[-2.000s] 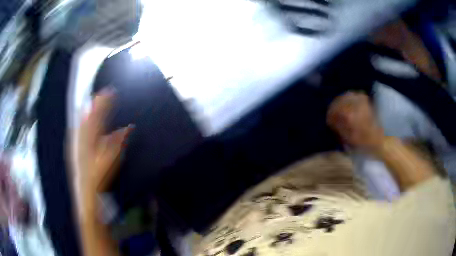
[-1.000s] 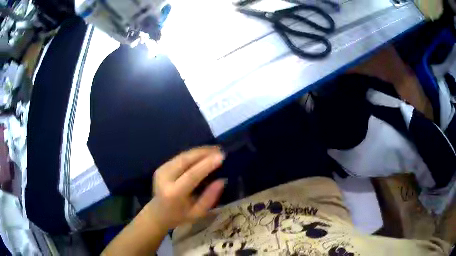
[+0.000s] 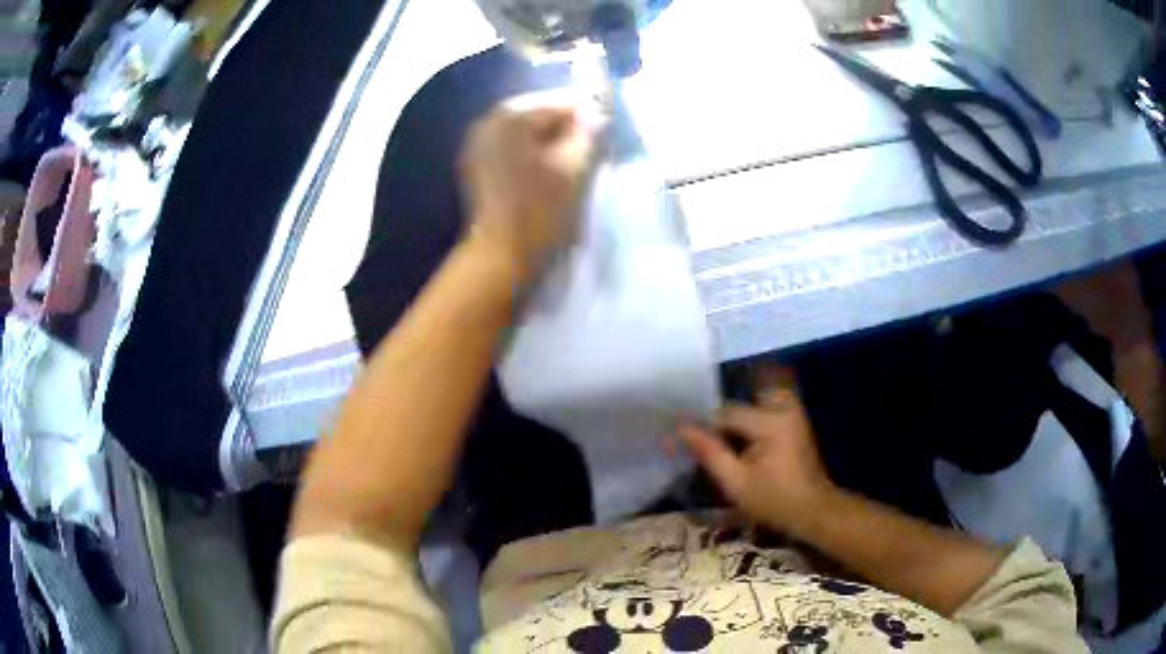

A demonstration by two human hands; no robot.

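A white fabric panel (image 3: 620, 339) lies over a black fabric panel (image 3: 416, 192) and hangs over the table's front edge. My left hand (image 3: 531, 173) is closed at the white panel's upper end, just below the machine head (image 3: 563, 15). My right hand (image 3: 767, 460) holds the white panel's lower right edge between thumb and fingers, below the table edge; it is slightly blurred. The needle and presser foot are lost in the lamp's glare.
Black shears (image 3: 965, 147) and blue snips (image 3: 1010, 92) lie right of the needle. A measuring scale (image 3: 818, 275) runs along the front edge. Joined black panels (image 3: 237, 217) lie left, beside a pink holder (image 3: 54, 230). Black and white pieces (image 3: 1042, 479) hang at right.
The white panel now lies over the black one. My left hand has moved up from the table edge to near the needle. My right hand has come into view on the white panel.
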